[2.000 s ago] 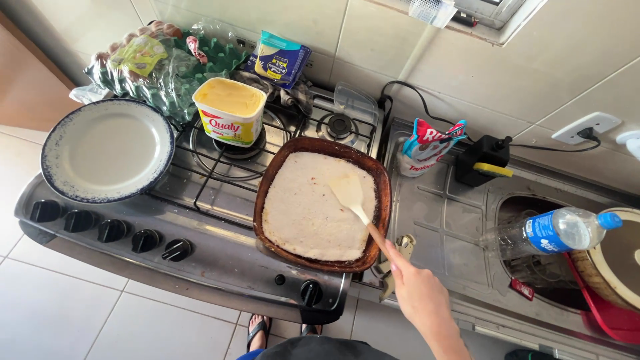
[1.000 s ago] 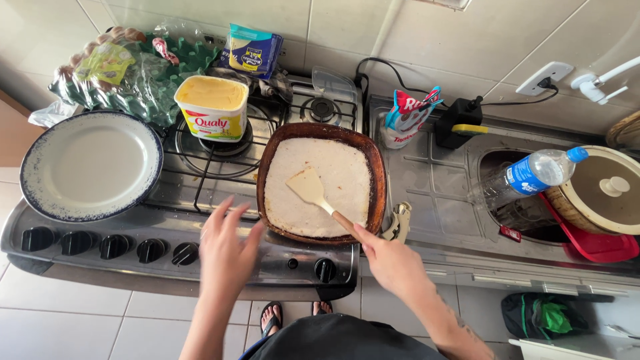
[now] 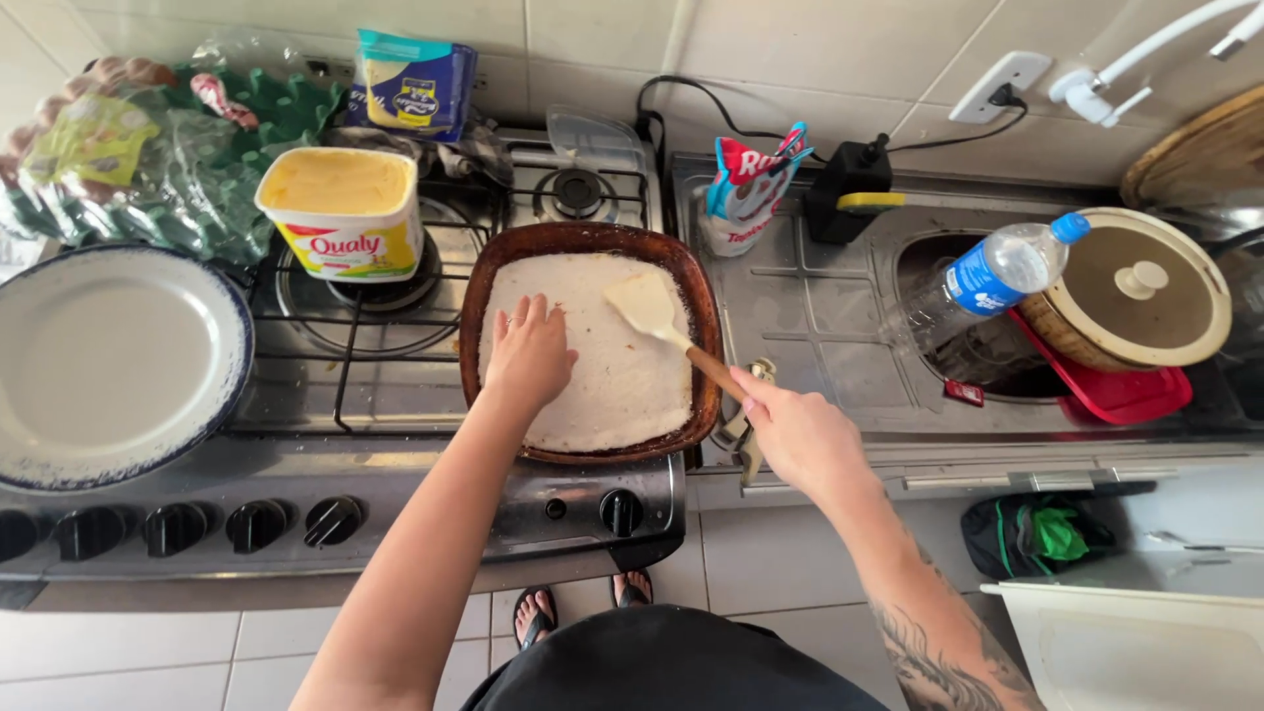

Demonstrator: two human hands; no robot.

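Observation:
A square brown pan (image 3: pixel 706 296) on the stove holds a flat white tapioca-like sheet (image 3: pixel 602 395) that fills most of it. My left hand (image 3: pixel 530 357) is over the left part of the sheet, fingers apart and holding nothing; whether the fingertips touch it I cannot tell. My right hand (image 3: pixel 805 439) grips the wooden handle of a spatula (image 3: pixel 647 306), whose cream-coloured blade lies over the sheet's upper right. An open Qualy margarine tub (image 3: pixel 346 237) stands behind and to the left of the pan. Farther left is a white plate with a blue speckled rim (image 3: pixel 232 380).
Egg cartons in plastic (image 3: pixel 178 158) and a blue packet (image 3: pixel 415 89) are at the back left. A tapioca bag (image 3: pixel 750 193) and a black box-shaped item (image 3: pixel 844 193) stand right of the stove. A plastic bottle (image 3: pixel 1002 272) and a lidded pot (image 3: pixel 1175 296) are by the sink.
My left hand has come in from the front of the stove to over the pan. The spatula blade has moved from near the sheet's middle to its upper right.

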